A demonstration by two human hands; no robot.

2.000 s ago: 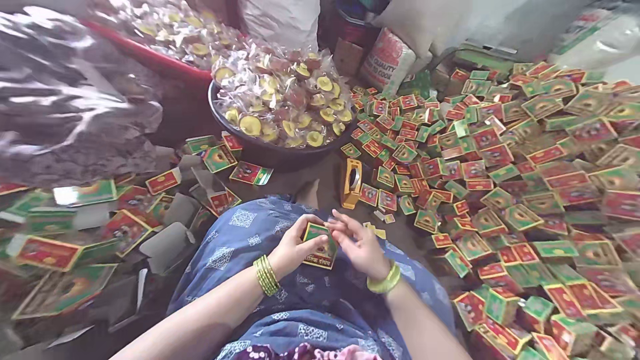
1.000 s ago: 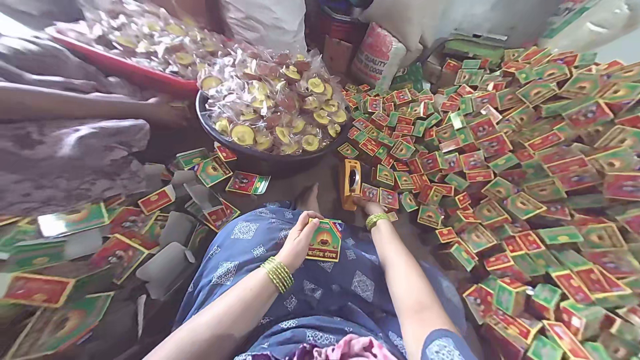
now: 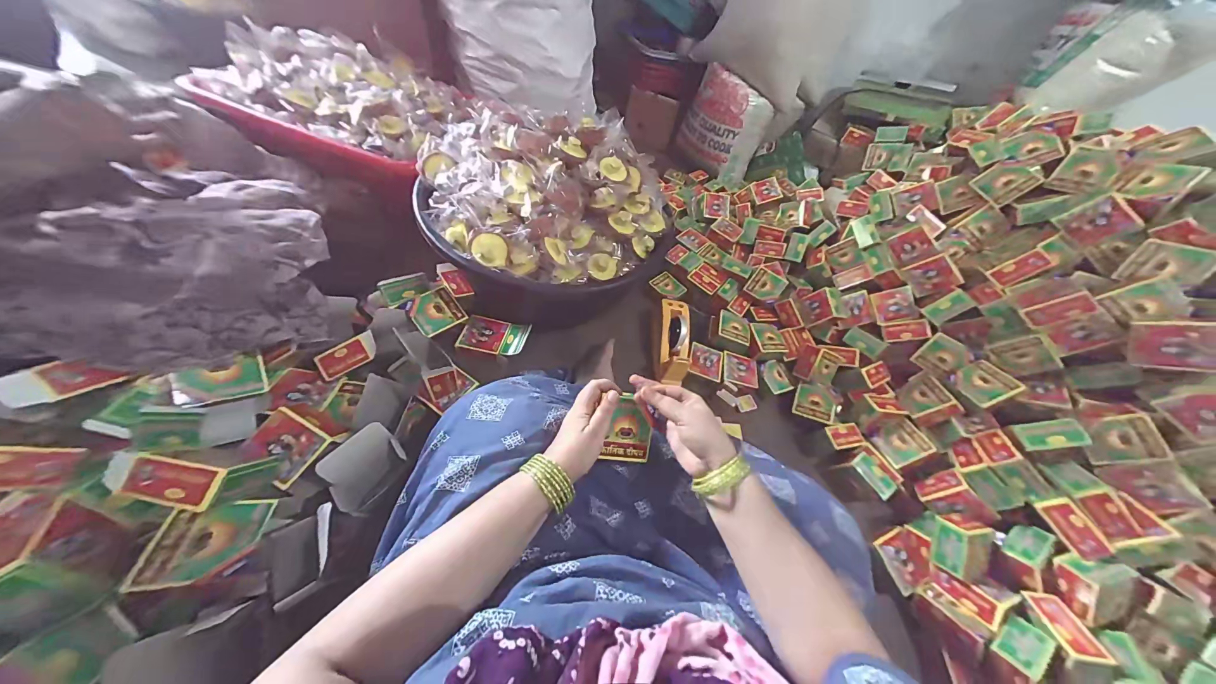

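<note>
A small red and green printed cardboard box (image 3: 624, 435) rests upright over my lap, on blue patterned cloth. My left hand (image 3: 587, 426) grips its left side. At the box's upper right is my right hand (image 3: 686, 420), thumb and fingers pinched close together; whether something small is between them cannot be made out. Just beyond my hands, on the floor, stands a yellow tape dispenser (image 3: 674, 342). Green bangles circle both wrists.
A dark tub (image 3: 541, 290) of plastic-wrapped items with yellow discs stands ahead, a red tub (image 3: 304, 128) behind it. Printed boxes (image 3: 950, 351) pile up at right; flattened cartons (image 3: 180, 480) lie at left. A printed sack (image 3: 724, 123) leans at the back. Grey cloth hangs at far left.
My right hand has come back from beside the tape dispenser to the box's upper right. My left hand has kept hold of the box. The other person's arm at the left has gone from view.
</note>
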